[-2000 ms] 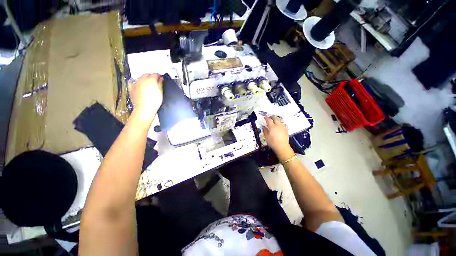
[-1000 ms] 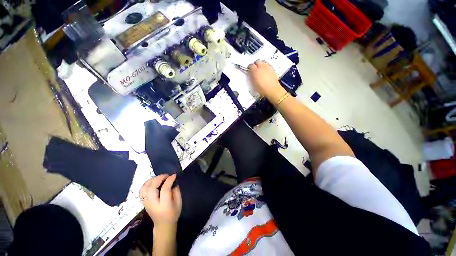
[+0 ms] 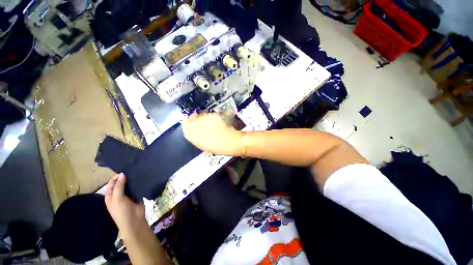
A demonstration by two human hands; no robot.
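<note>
A dark fabric piece (image 3: 165, 156) lies slantwise on the white machine table, left of and below the overlock machine (image 3: 207, 70). My left hand (image 3: 123, 203) holds its lower left end, thumb on top. My right hand (image 3: 213, 135) is at its upper right end, just in front of the machine's sewing area; its fingertips are hidden, so its hold cannot be told. Another dark fabric piece (image 3: 115, 153) sticks out beyond the left end, partly on the cardboard.
A brown cardboard sheet (image 3: 75, 119) lies left of the machine. A round black pad (image 3: 80, 227) is at the lower left. A red crate (image 3: 389, 31) and a dark cloth heap (image 3: 425, 186) are on the floor at right.
My right hand has moved left from the table's right part to the fabric before the machine. My left hand has moved onto the fabric's left end, and the fabric is now spread slantwise.
</note>
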